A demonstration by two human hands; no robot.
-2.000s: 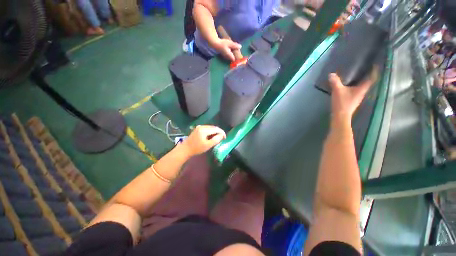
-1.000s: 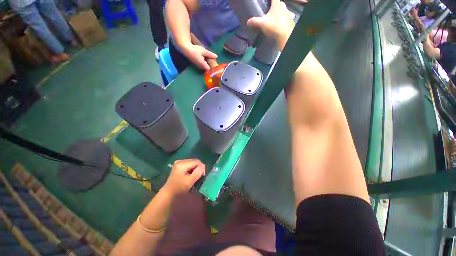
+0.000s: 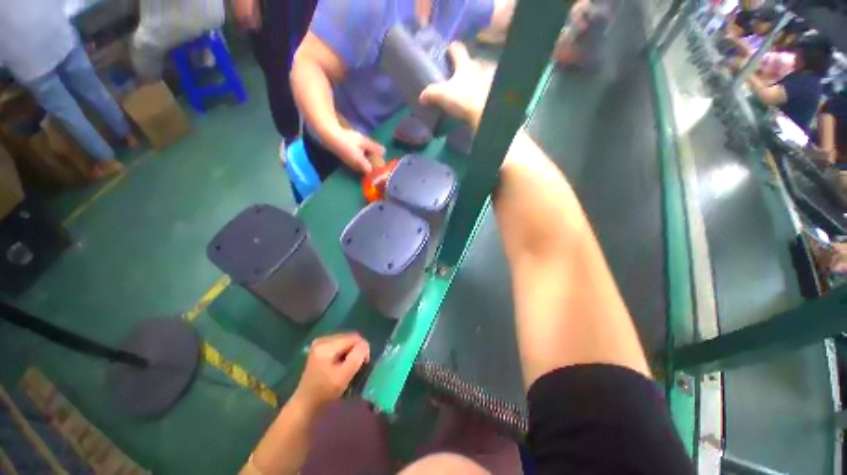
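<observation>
My right hand (image 3: 460,88) reaches past the green post over the side bench. It grips a grey speaker housing (image 3: 409,63), held tilted in front of the other worker's body. My left hand (image 3: 334,365) is curled closed and shows nothing in it, by the bench's near end. Three grey housings stand on the bench with their screw-holed end caps up: one at the left (image 3: 277,260), one in the middle (image 3: 385,255) and one behind it (image 3: 420,184).
A person's hand (image 3: 358,151) holds an orange-red tool (image 3: 379,181) behind the housings. The green post (image 3: 492,130) rises between bench and conveyor belt (image 3: 594,186). A metal lacing seam (image 3: 474,399) crosses the belt's near end. A fan base (image 3: 153,366) stands on the floor at left.
My right hand moved from the belt to over the bench with a housing, then slightly lower left in view. The lacing seam has come into view. My left hand stays curled near the bench end.
</observation>
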